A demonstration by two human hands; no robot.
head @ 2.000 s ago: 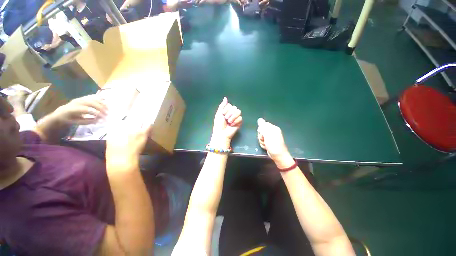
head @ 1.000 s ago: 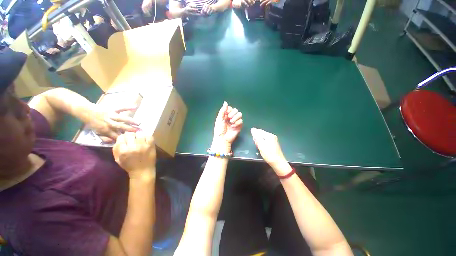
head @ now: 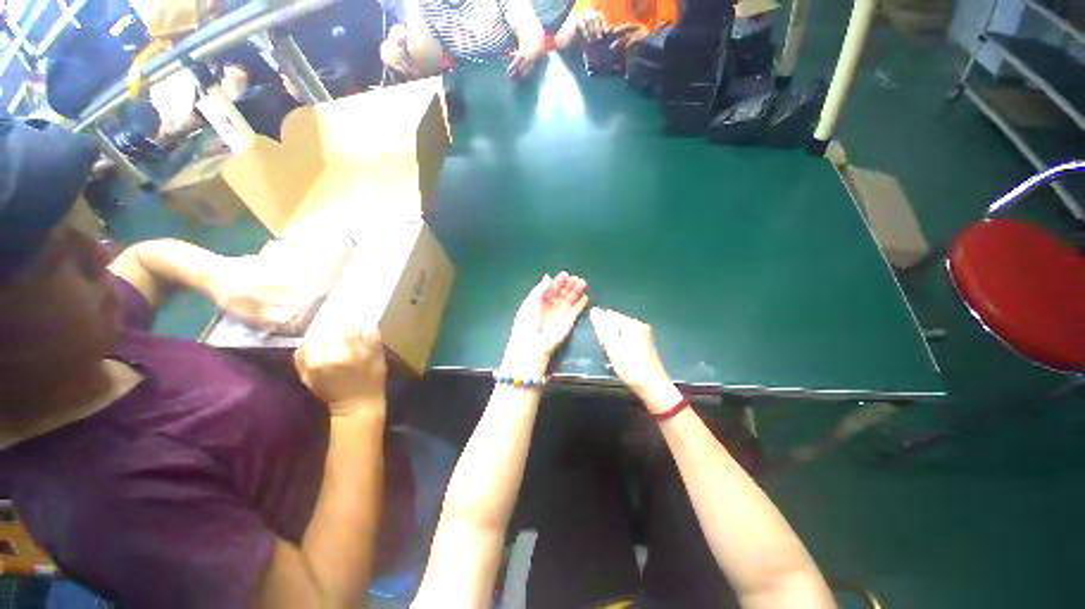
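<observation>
My left hand [head: 551, 316] rests palm up at the front edge of the dark green table [head: 702, 238], fingers loosely apart, with nothing in it. My right hand [head: 626, 345] is just to its right, back of the hand up, fingers folded or bent together. I see nothing in it, but its palm is hidden. An open brown mailer carton [head: 411, 297] stands on the table to the left of my hands, its lid up. Neither of my hands touches it. Another person's hands are at the carton and partly cover its contents.
A person in a maroon shirt [head: 179, 464] sits close on my left. Black wrapped stacks [head: 702, 71] and a pale post [head: 847, 77] stand at the far right table edge. A red round chair [head: 1029, 286] is at the right. More people sit across the table.
My left hand has turned palm up and its fingers have opened. My right hand has moved left, nearer to it. The person's hand has shifted over the carton. The view has tilted slightly up.
</observation>
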